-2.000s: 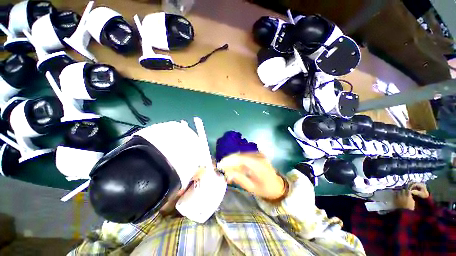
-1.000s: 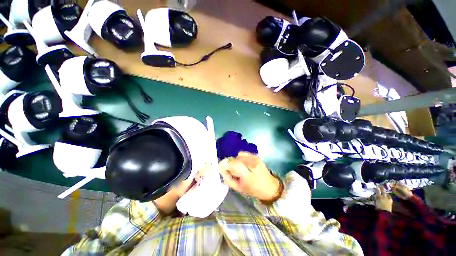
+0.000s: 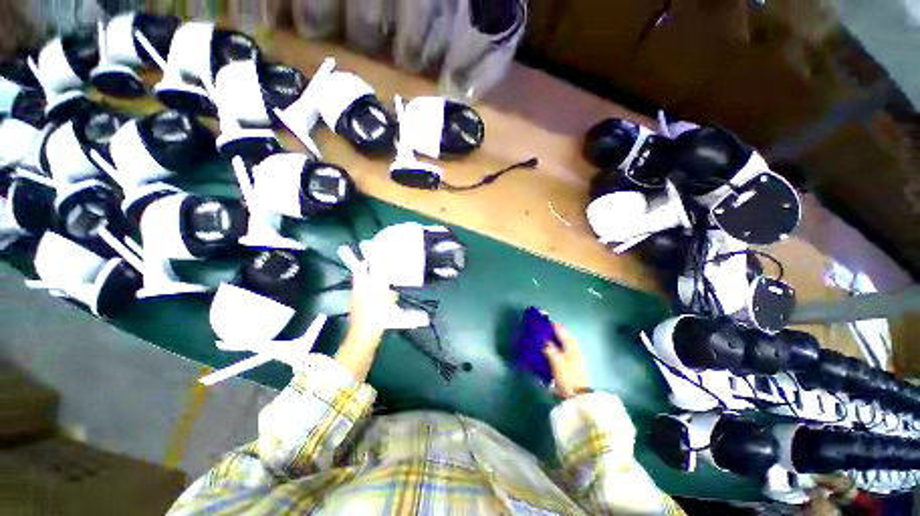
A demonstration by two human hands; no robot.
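Observation:
A white security camera with a black ball head (image 3: pixel 401 254) stands on the green mat in front of me, its black cable trailing toward the front edge. My left hand (image 3: pixel 371 304) is on its white bracket and holds it; the fingers are partly hidden. My right hand (image 3: pixel 567 361) is on a crumpled purple-blue cloth (image 3: pixel 533 345) on the mat, right of the camera, and grips its edge.
Many similar cameras (image 3: pixel 210 224) stand at the left. One camera (image 3: pixel 429 136) stands on the tan board (image 3: pixel 525 217). A heap of cameras (image 3: pixel 696 202) lies back right, with long rows (image 3: pixel 772 353) at right. Bagged items (image 3: pixel 484 45) stand at the back.
The camera held up close to me is now out on the mat, upright, with my left hand on it. My right hand has moved onto the cloth. The view has shifted.

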